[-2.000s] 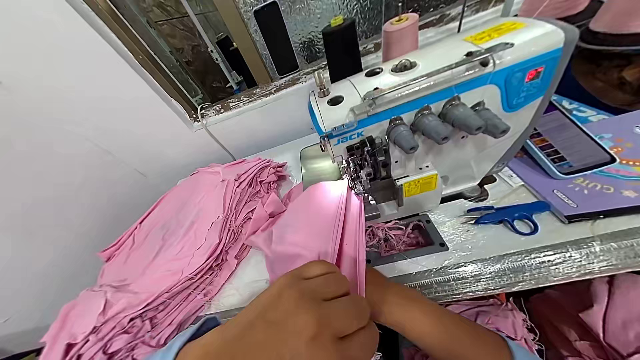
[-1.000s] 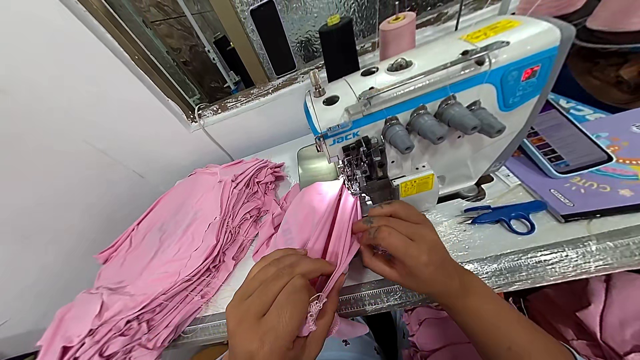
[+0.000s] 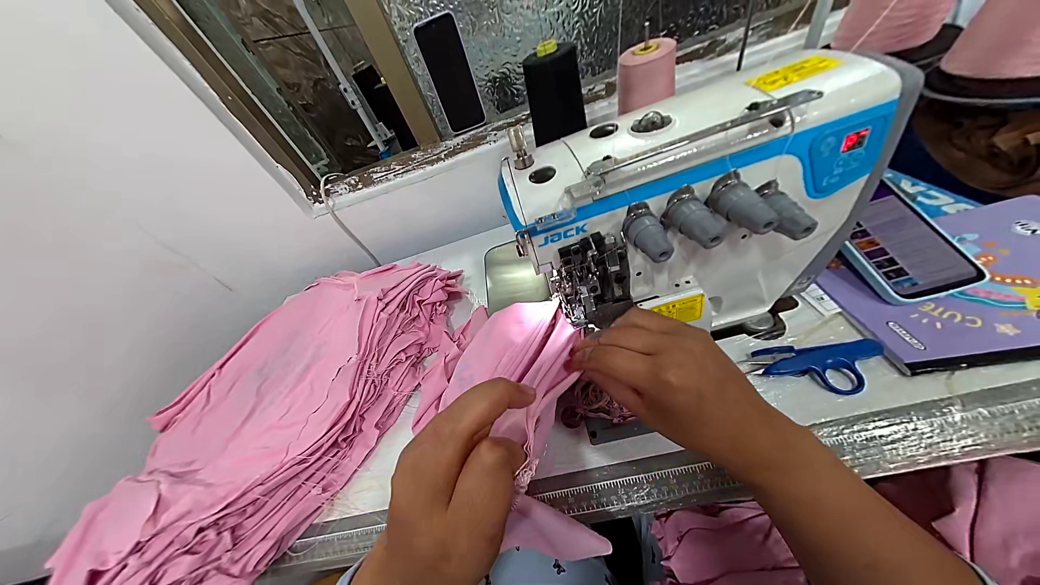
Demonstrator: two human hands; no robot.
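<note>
Pink knit fabric [image 3: 520, 349] runs from under the presser foot of a white and blue Jack overlock sewing machine [image 3: 691, 236] toward me, lit by the machine's lamp. My left hand [image 3: 467, 479] grips its near part, with a loose end hanging over the table edge below. Close to the needle area, my right hand [image 3: 666, 374] pinches the right edge of the same fabric; its fingertips are partly hidden against the machine. A large stack of pink fabric pieces [image 3: 284, 406] lies to the left of both hands.
Blue thread snips [image 3: 821, 361] lie right of the machine, beside a purple notebook [image 3: 902, 329] with a phone [image 3: 918, 244] on it. A black thread cone [image 3: 555, 93] and a pink one [image 3: 647, 77] stand behind. A measuring tape [image 3: 634, 483] runs along the table's front edge.
Two seconds ago my hands were close together low on the fabric. My right hand has since moved up to the fabric beside the needle area, while my left hand holds the near part.
</note>
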